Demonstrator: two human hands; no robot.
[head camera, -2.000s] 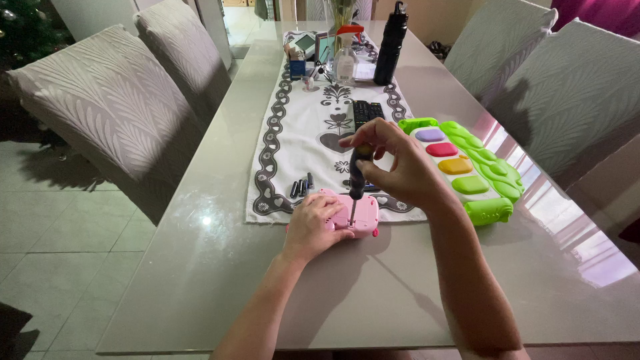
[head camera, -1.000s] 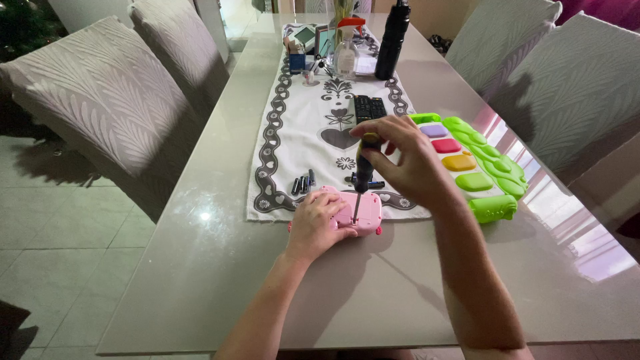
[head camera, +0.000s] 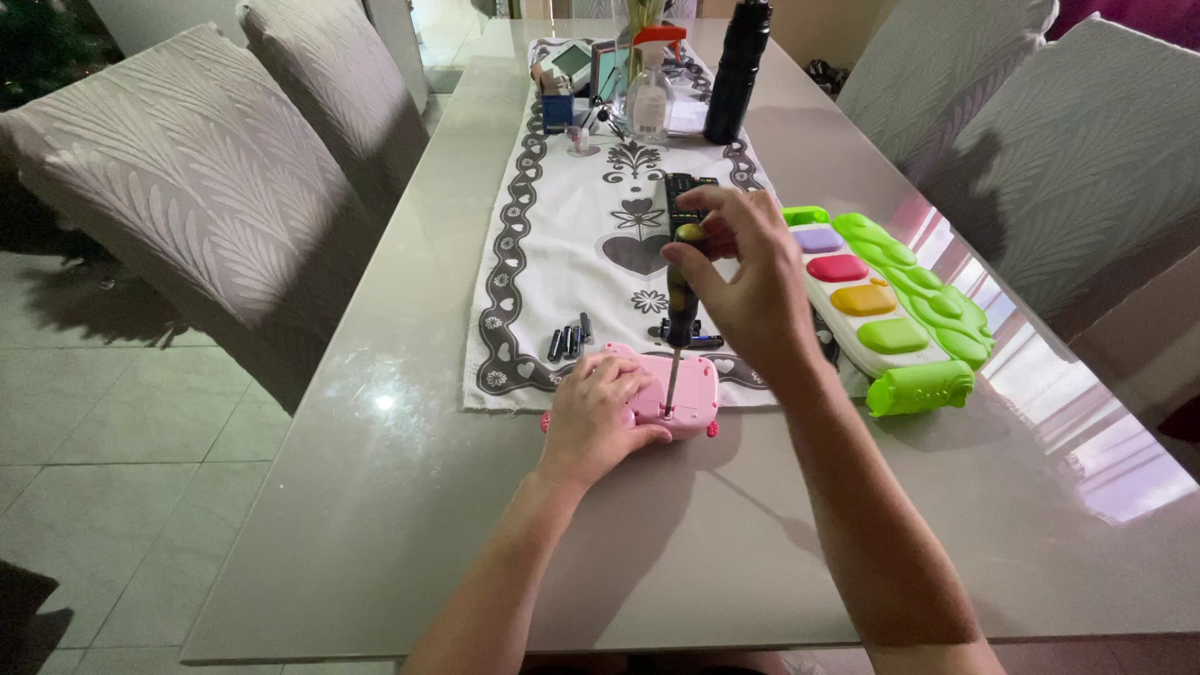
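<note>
A pink plastic toy (head camera: 692, 386) lies on the near end of the table, partly on the cloth runner. Spread over its left part, my left hand (head camera: 600, 412) presses and grips it, with the thumb along the near edge. My right hand (head camera: 741, 272) has its fingers around the top of a dark screwdriver (head camera: 682, 305). The screwdriver stands nearly upright, its tip at the toy's near edge, beside my left thumb. Several batteries (head camera: 569, 339) lie on the runner behind the toy. More dark pieces (head camera: 689, 334), partly hidden by the screwdriver, are also behind it.
On the right is a green and white toy (head camera: 892, 335) with coloured keys. A black remote control (head camera: 682, 192) lies beyond my right hand. Farther back stand a black bottle (head camera: 738, 75), a clear spray bottle (head camera: 650, 98) and a blue box (head camera: 558, 111). Covered chairs (head camera: 202, 187) flank the table.
The fingers of my right hand have shifted and opened somewhat around the top of the screwdriver. My left hand stays on the pink toy.
</note>
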